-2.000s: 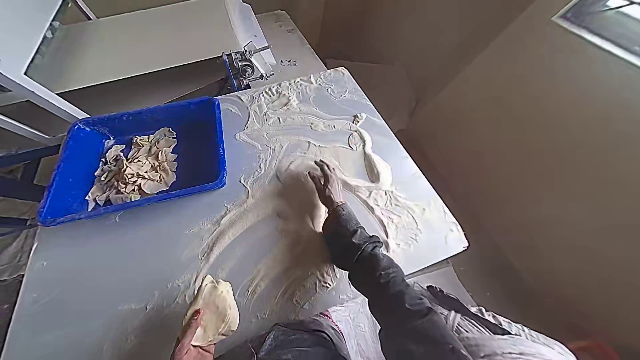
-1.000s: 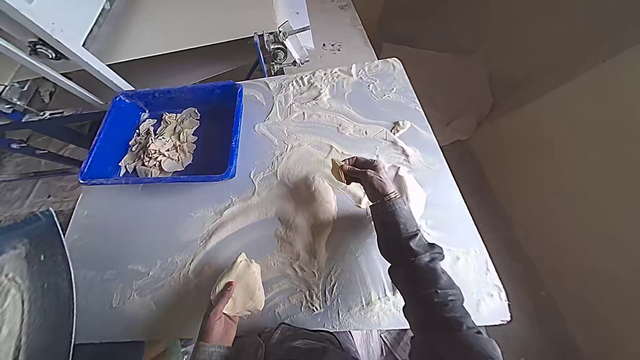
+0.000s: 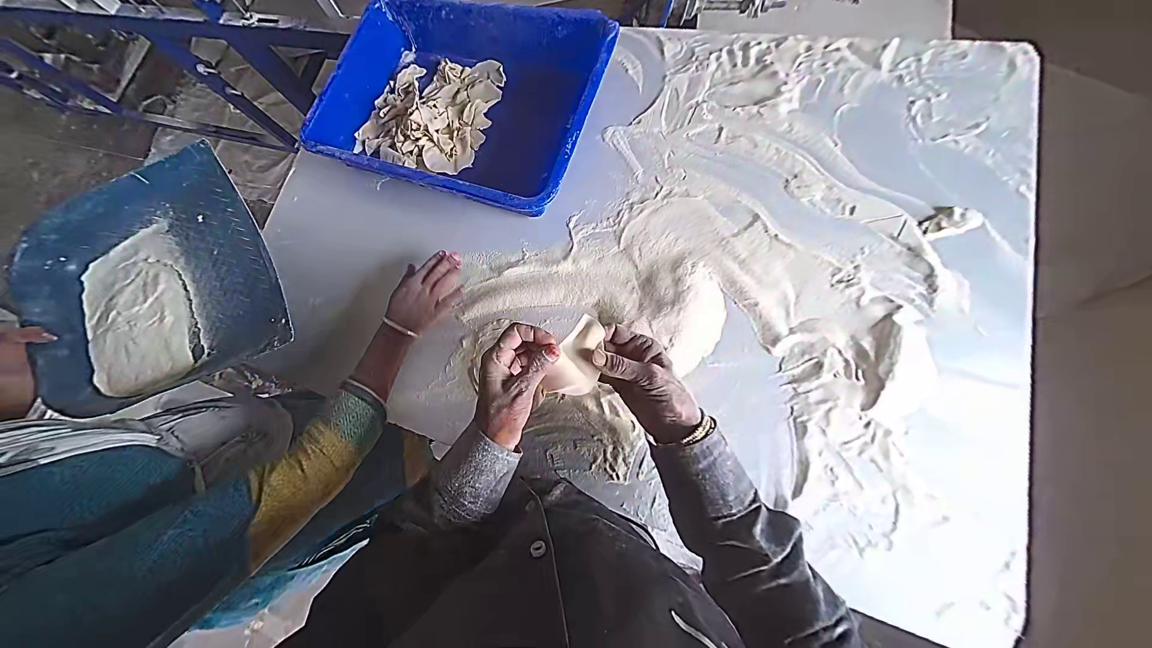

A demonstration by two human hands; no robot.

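Observation:
My left hand and my right hand pinch opposite sides of a small, pale piece of dough, held above the near part of the table. Flour lies heaped and streaked around and beyond my hands on the pale tabletop. Past it, at the table's far left, a blue plastic tray holds a pile of crumpled dough pieces. Part of the dough is hidden behind my fingers.
At my left a co-worker's hand rests on the table. That person's other hand is by a blue scoop-shaped container with a flat pale mass of dough or flour in it. A blue metal frame stands behind.
My hands, apart in both earlier frames, have come together at the dough piece. The co-worker's arms and most of the blue container have come into view. The view has shifted.

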